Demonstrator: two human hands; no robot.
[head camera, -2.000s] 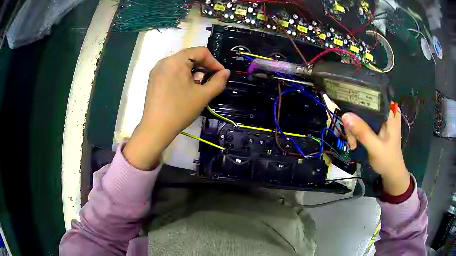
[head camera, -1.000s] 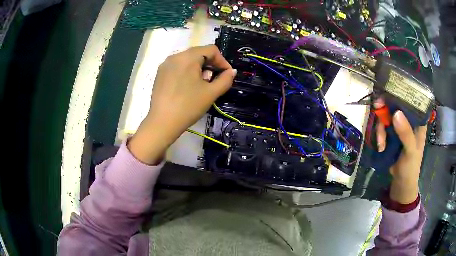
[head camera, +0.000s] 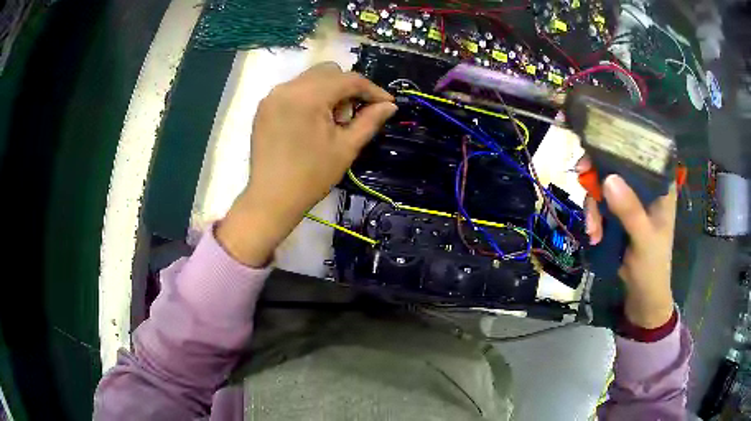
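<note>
The shiny black plastic housing (head camera: 445, 177) lies on the white work pad (head camera: 235, 136). Yellow and blue lead wires (head camera: 461, 216) cross it, and a blue component module (head camera: 562, 241) sits at its right corner. My right hand (head camera: 634, 222) grips the hot glue gun (head camera: 622, 144) by its handle; its purplish barrel points left over the housing's upper part. My left hand (head camera: 317, 148) is over the housing's upper left, thumb and index finger pinched together near the wire ends. Whether something thin is between the fingertips cannot be told.
A PCB strip (head camera: 461, 39) with yellow blocks and red wires lies behind the housing. A green wire bundle (head camera: 255, 23) is at the upper left. A masking tape roll (head camera: 632, 82) is partly hidden at the upper right. A pale edge rail (head camera: 136, 181) runs down the left.
The glue gun moved right, away from the left hand, then came slightly back left. The left hand shifted slightly right. The blue and yellow wires at the housing's top are now more exposed.
</note>
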